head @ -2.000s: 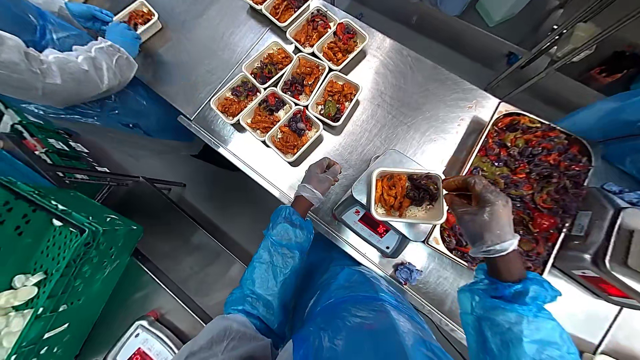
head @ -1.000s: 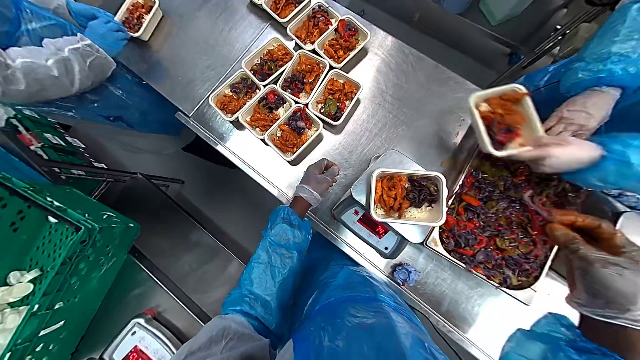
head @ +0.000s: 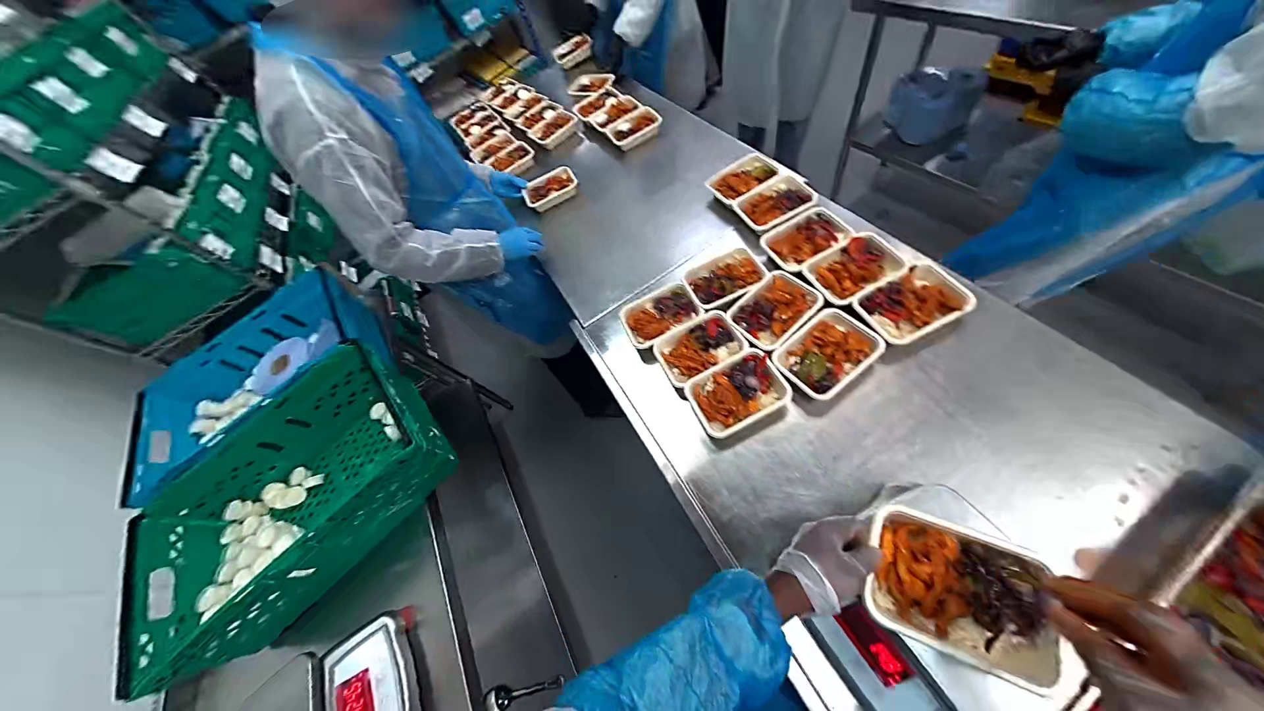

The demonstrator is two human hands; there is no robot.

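A white food container with rice, orange strips and dark vegetables is over a digital scale at the lower right. My left hand, in a clear glove and blue sleeve, touches the container's left rim; whether its fingers grip it cannot be told. My right hand, gloved and blurred, is at the container's right side, its fingers by the dark vegetables; its hold is unclear. Part of the metal tray of mixed vegetables shows at the right edge. Filled containers stand in a group farther up the steel table.
Across the table's far left end, a co-worker's blue-gloved hands are near another filled container. Green and blue crates with white rounds stand left, above a second scale. Another person in a blue apron is at the upper right.
The view has swung left and up. My left hand has moved from the table's edge to the container. My right hand has come back from the vegetable tray to the container's right side.
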